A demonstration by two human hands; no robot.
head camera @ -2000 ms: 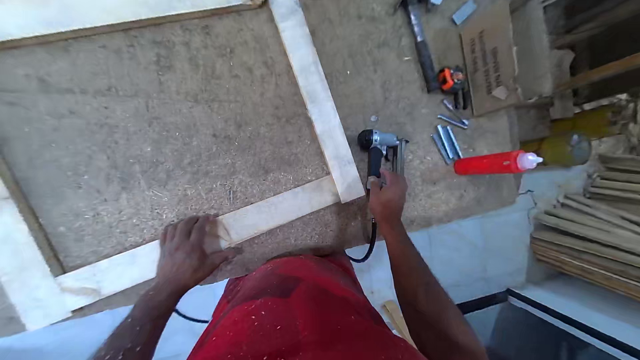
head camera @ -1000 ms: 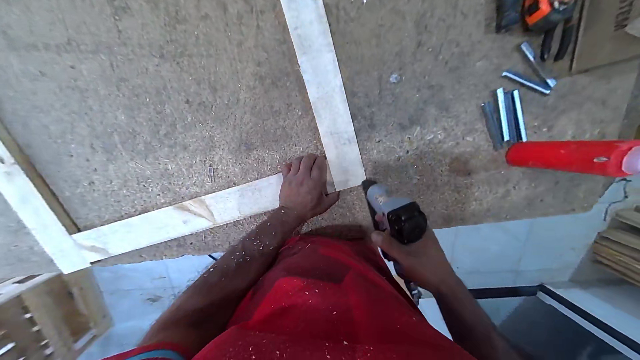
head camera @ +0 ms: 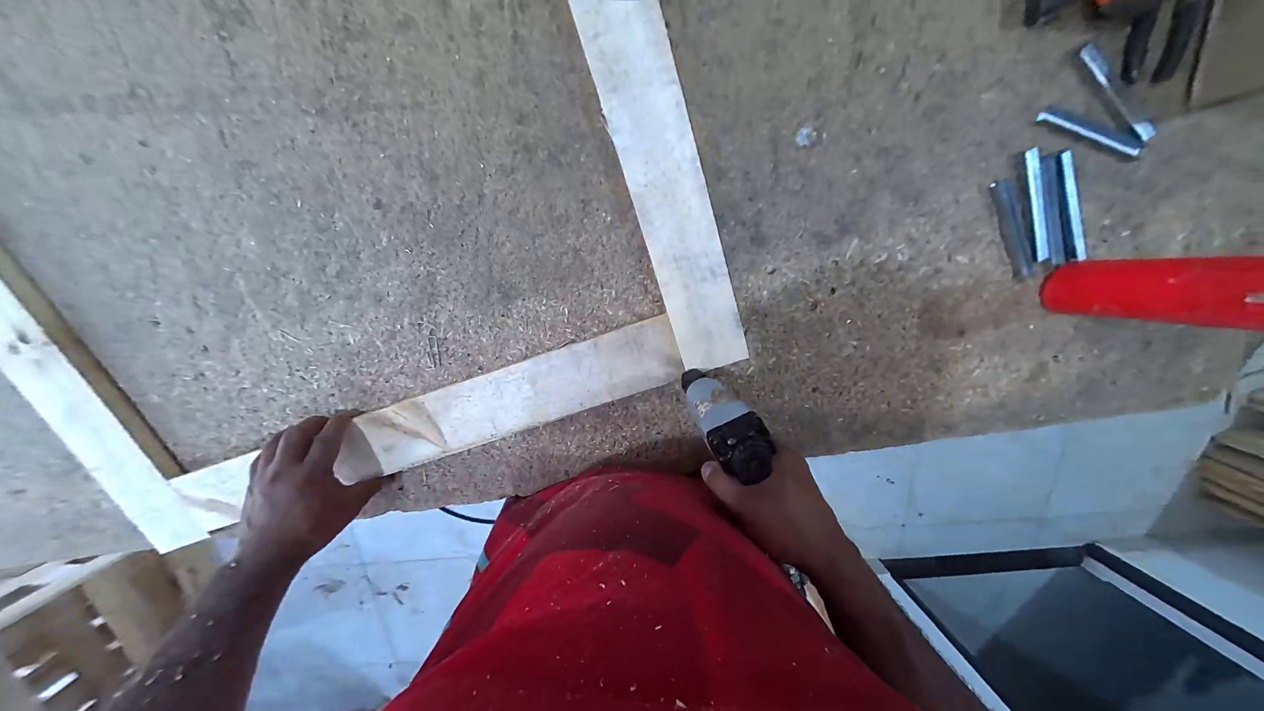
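My right hand [head camera: 790, 509] grips a pneumatic stapler [head camera: 729, 430], its nose at the outer edge of a corner joint between two pale wooden strips. One is the bottom strip [head camera: 553, 390]; the other is the right strip [head camera: 671, 188], which runs up and away. My left hand [head camera: 308, 494] is closed around the bottom strip near its left part. At that strip's left end lies the left strip [head camera: 89, 425], set at an angle. The stapler's handle is mostly hidden by my right hand.
Several staple strips [head camera: 1052, 207] lie on the particle board tabletop [head camera: 889, 326] at right, beside a red bottle [head camera: 1155, 291]. Black-handled pliers [head camera: 1165, 39] and a cardboard piece [head camera: 1229, 59] are at the upper right. Below the board's front edge stands a wooden crate [head camera: 128, 602].
My left hand has moved left along the bottom strip, away from the right corner where it was a second ago. The stapler, beside the right strip two seconds ago, is now at the corner's lower edge.
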